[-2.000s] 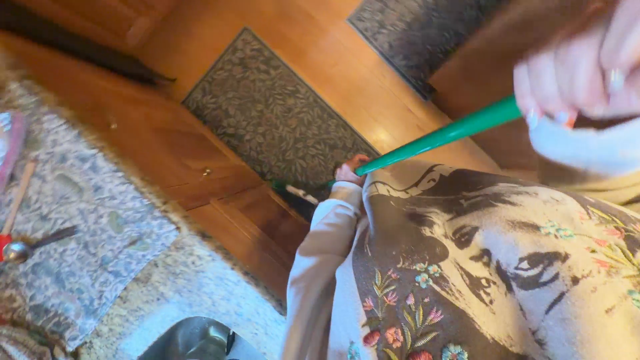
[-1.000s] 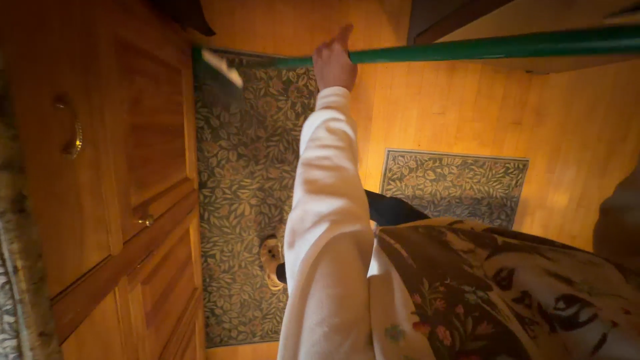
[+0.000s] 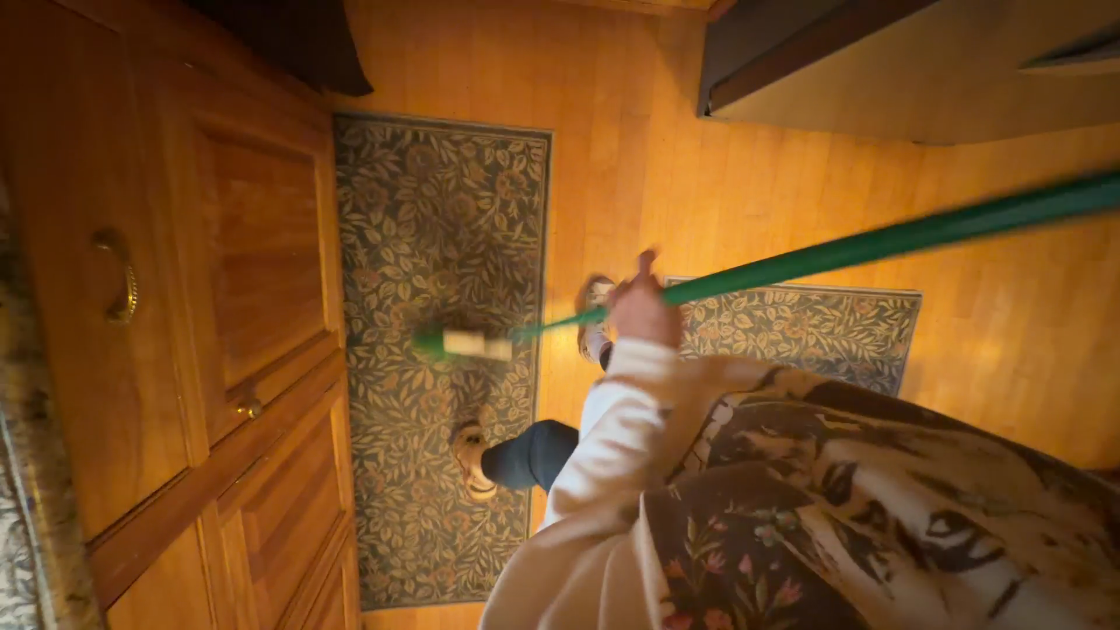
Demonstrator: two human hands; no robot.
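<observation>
My left hand [image 3: 646, 311], in a pale sleeve, is closed around the lower part of a green broom handle [image 3: 814, 262], with one finger sticking out. From that hand the handle runs up to the right edge of the view. At its other end the blurred broom head [image 3: 472, 344], green with a pale part, is over the long leaf-patterned rug [image 3: 437, 219]. Whether the head touches the rug is not clear. My right hand is out of view, as is the upper end of the handle.
Wooden cabinets [image 3: 262, 254] with brass pulls line the left side. My feet, one in a tan shoe [image 3: 472, 459] on the rug and the other [image 3: 597, 315] by its edge, stand near the broom. A smaller rug [image 3: 805, 328] lies right. A dark-edged furniture piece [image 3: 787, 52] stands at upper right.
The broom head has moved from the top end of the long rug to its middle. Two seconds ago both hands showed; my right hand has left view. The view has shifted strongly.
</observation>
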